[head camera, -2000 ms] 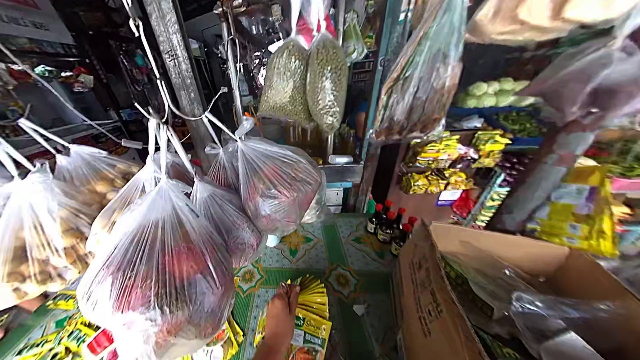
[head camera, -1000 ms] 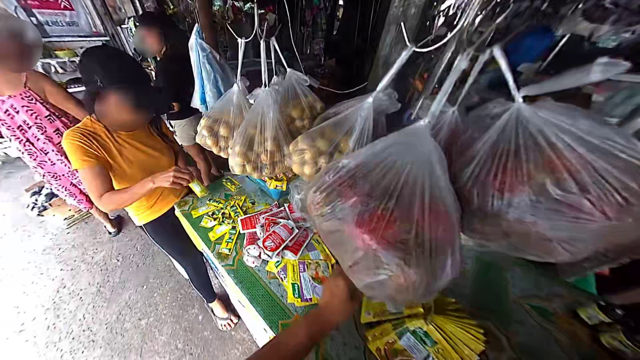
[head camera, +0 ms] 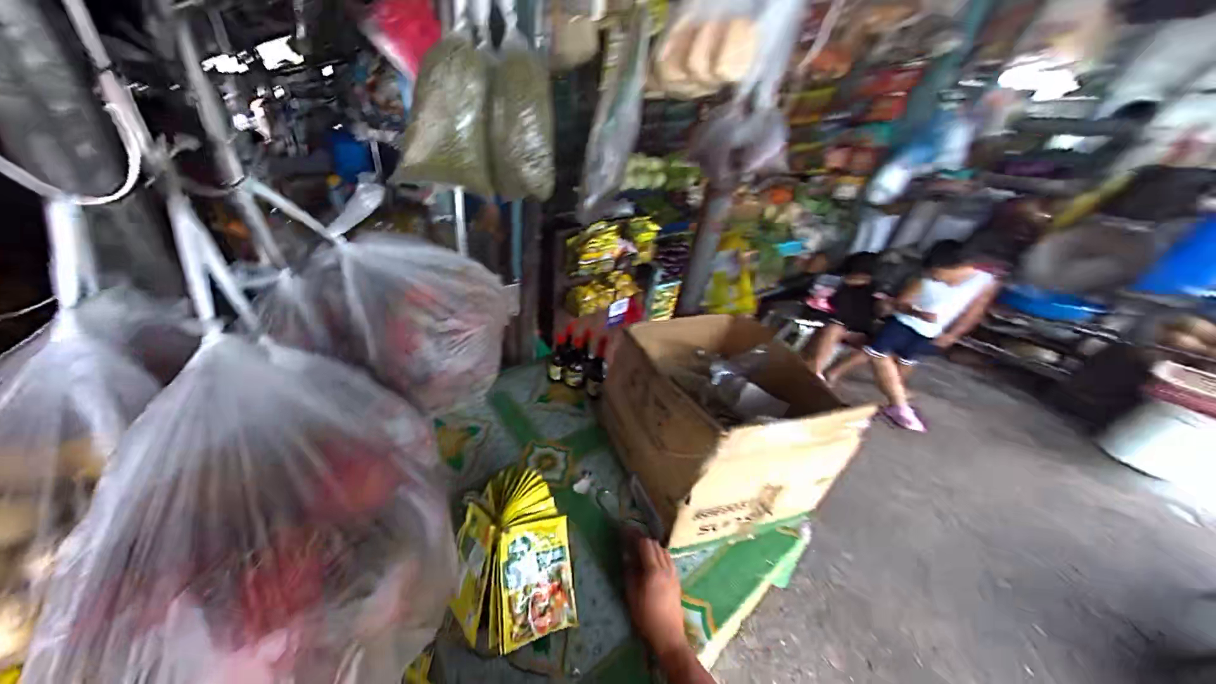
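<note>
One bare hand shows, which I take for my right hand [head camera: 654, 584]; it lies at the near corner of an open cardboard box [head camera: 760, 480], on the green patterned table cover [head camera: 736, 589]. Its fingers point away from me, and blur hides whether they hold anything. Left of it stands a fanned bundle of yellow seasoning sachets [head camera: 537, 579], apart from the hand. Clear plastic packaging [head camera: 746, 385] lies inside the box. My left hand is out of view.
Knotted plastic bags with reddish contents [head camera: 285, 513] hang at left, close over the table. Dark bottles with red caps [head camera: 575, 366] stand behind the box. Bags of green beans [head camera: 475, 114] hang above. Two seated people [head camera: 936, 304] are beyond the box, beside the pavement [head camera: 912, 532].
The view has swung far to the right since one second ago. The hand, then by the sachets and hanging bags, is now beside the cardboard box.
</note>
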